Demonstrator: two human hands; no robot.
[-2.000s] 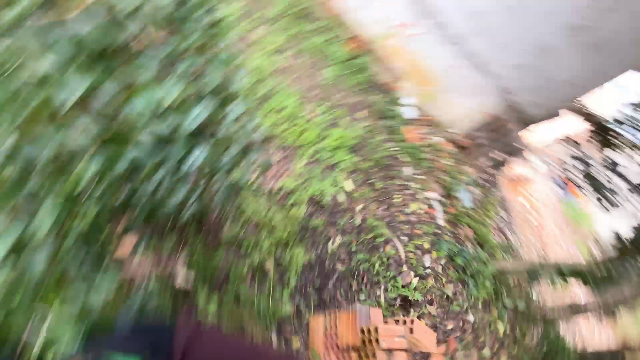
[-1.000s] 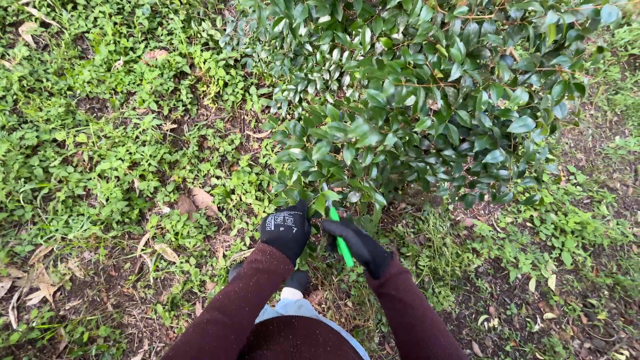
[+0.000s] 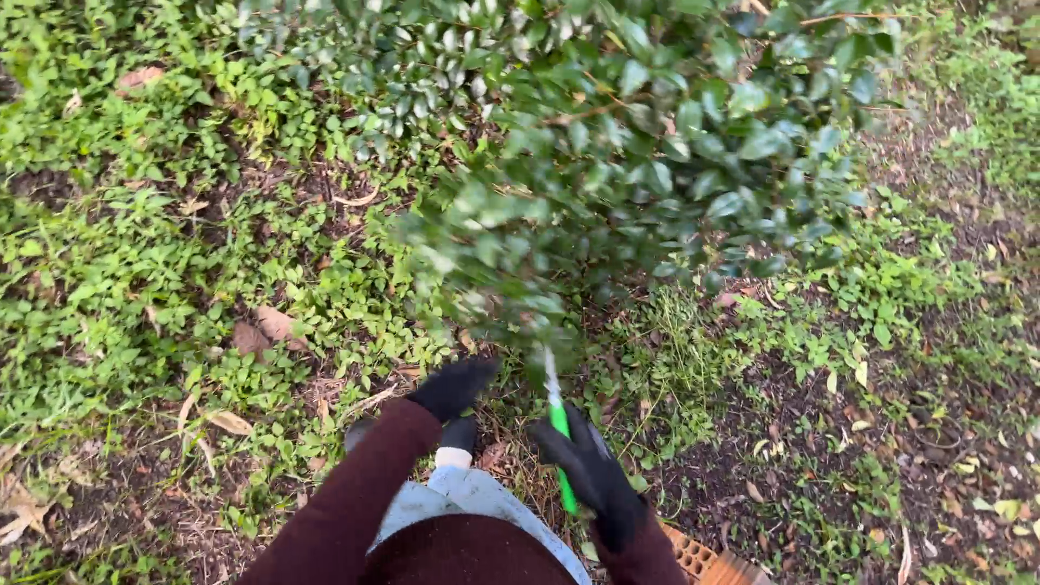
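In a black glove, my right hand (image 3: 589,471) is closed around the green handle of a cutting tool (image 3: 562,439), probably pruning shears. The tool's metal end points up to the lower leaves of a leafy shrub (image 3: 650,162), where blur hides its tip. My left hand (image 3: 457,388), also in a black glove, is to the left of the tool and just below the shrub's lower edge. It is blurred, and whether its fingers hold anything does not show. The shrub's nearest branches are blurred too.
Low green weeds (image 3: 162,268) cover the ground at left, with dry brown leaves (image 3: 276,325) among them. Bare soil with fallen leaves (image 3: 812,471) lies at lower right. Hollow orange bricks (image 3: 715,561) show at the bottom edge. My shoe (image 3: 459,436) is below my left hand.
One second ago my hands were close together at the shrub's lower leaves; now they are farther apart, with the green-handled tool still in my right hand. The view swung widely before that.
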